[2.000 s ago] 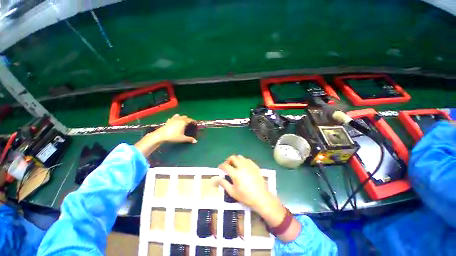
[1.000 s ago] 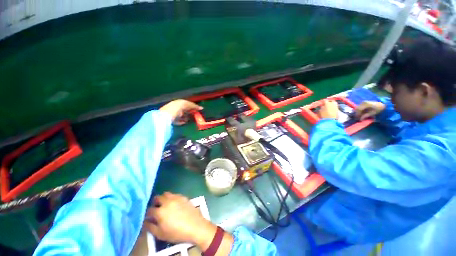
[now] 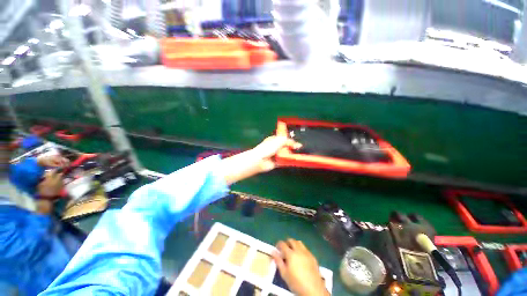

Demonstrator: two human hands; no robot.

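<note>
My left hand [image 3: 271, 151] grips the left end of an orange-red frame with a dark tablet [image 3: 338, 144] in it, lifted above the green bench near the backboard. My right hand [image 3: 299, 267] lies over the right side of the white compartment tray [image 3: 231, 263] at the front edge. Its fingertips point down at a pocket; whether it holds a part is hidden. Several tan pockets show bare, and a dark part [image 3: 248, 288] sits in a lower one.
Right of the tray are a whitish cup [image 3: 362, 270], a black fan [image 3: 337, 226] and a soldering station [image 3: 417, 265] with an iron resting on it. More framed tablets [image 3: 488, 210] lie at the right. A person's hand [image 3: 51, 184] is at far left, beside dark equipment [image 3: 115, 173].
The view has swung left and up. My left hand has gone from reaching to the back of the bench to holding a framed tablet raised. My right hand stays over the tray.
</note>
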